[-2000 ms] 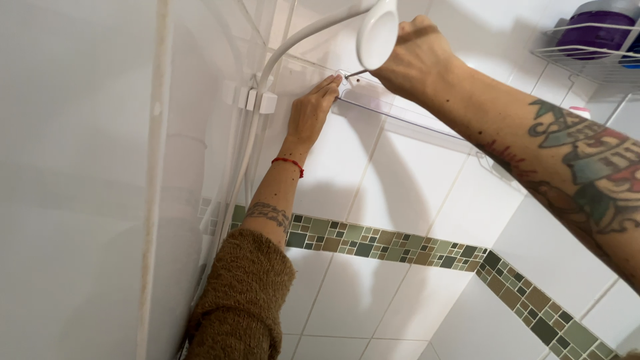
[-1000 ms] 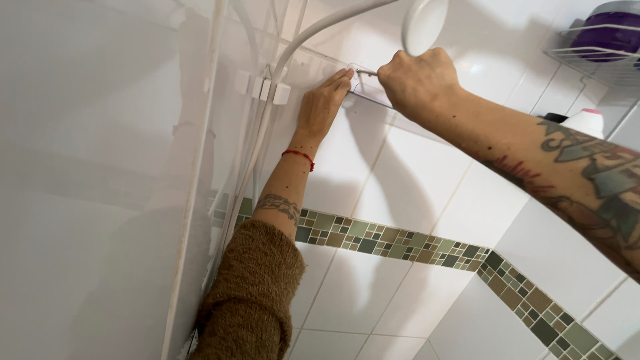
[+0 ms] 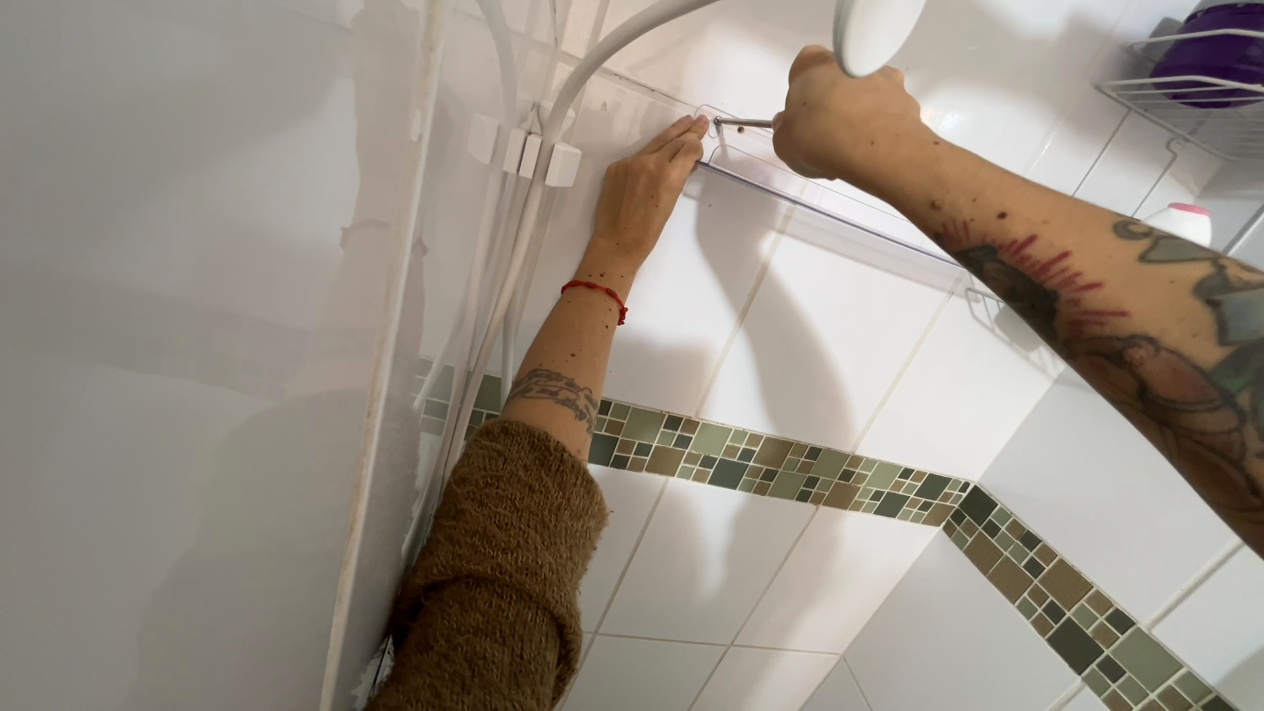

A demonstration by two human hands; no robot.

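Observation:
A clear plastic shelf (image 3: 829, 212) lies against the white tiled wall. My left hand (image 3: 652, 183) presses its fingertips on the shelf's left end, beside a small screw (image 3: 718, 121). In my right hand (image 3: 844, 114) is a screwdriver, its metal shaft (image 3: 748, 123) pointing left with the tip at the screw; the fist hides the handle. A dark spot, perhaps a hole, shows on the wall just right of the tip. The shelf's right part passes behind my right forearm.
A white shower head (image 3: 874, 35) hangs just above my right hand, with its hose (image 3: 602, 59) curving left to a white bracket (image 3: 563, 165). A glass panel edge (image 3: 380, 395) stands at left. A wire rack (image 3: 1185, 114) holds a purple container (image 3: 1215, 59) at upper right.
My right hand has turned about the screwdriver, whose shaft now lies closer to level. My left hand stays at the shelf's left end. The view has shifted slightly.

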